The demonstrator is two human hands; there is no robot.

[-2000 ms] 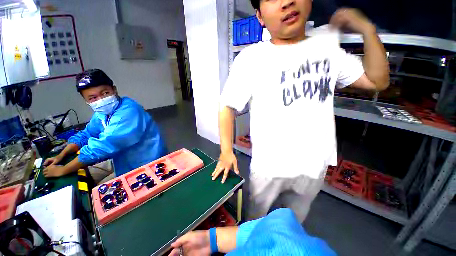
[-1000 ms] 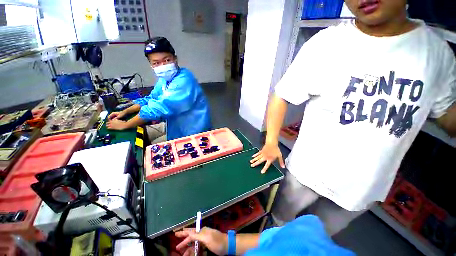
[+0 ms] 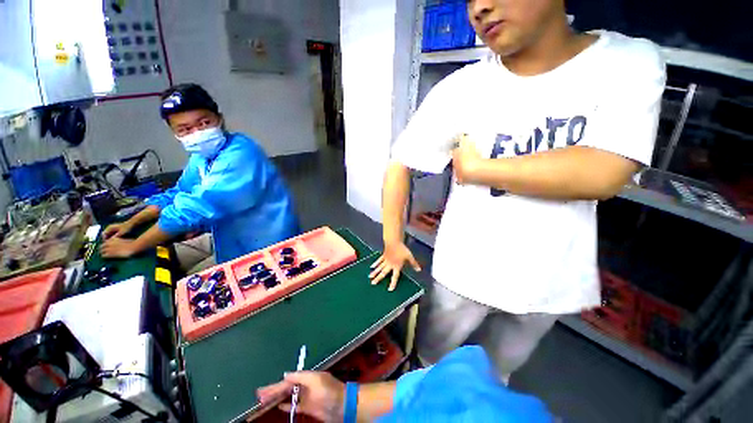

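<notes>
My right hand (image 3: 305, 395), in a blue sleeve with a blue wristband, is low in the view beside the green table's near edge. It holds a thin pale tool (image 3: 299, 372), perhaps tweezers, upright between the fingers. The tool's lower end is cut off by the frame. My left hand is out of view. A pink-red tray (image 3: 268, 289) with three compartments of small black glossy units lies on the green table (image 3: 272, 351).
A person in a white shirt (image 3: 528, 231) stands beyond the table, one hand on its corner. A masked person in blue (image 3: 231, 198) sits at the left bench. A black fan (image 3: 45, 368) and white box (image 3: 99, 322) are at lower left. Shelves (image 3: 685, 206) stand at right.
The view swung left, then partly back right. The standing person's raised arm now crosses the chest. My right hand still holds the thin tool, which shows more clearly than in the oldest frame.
</notes>
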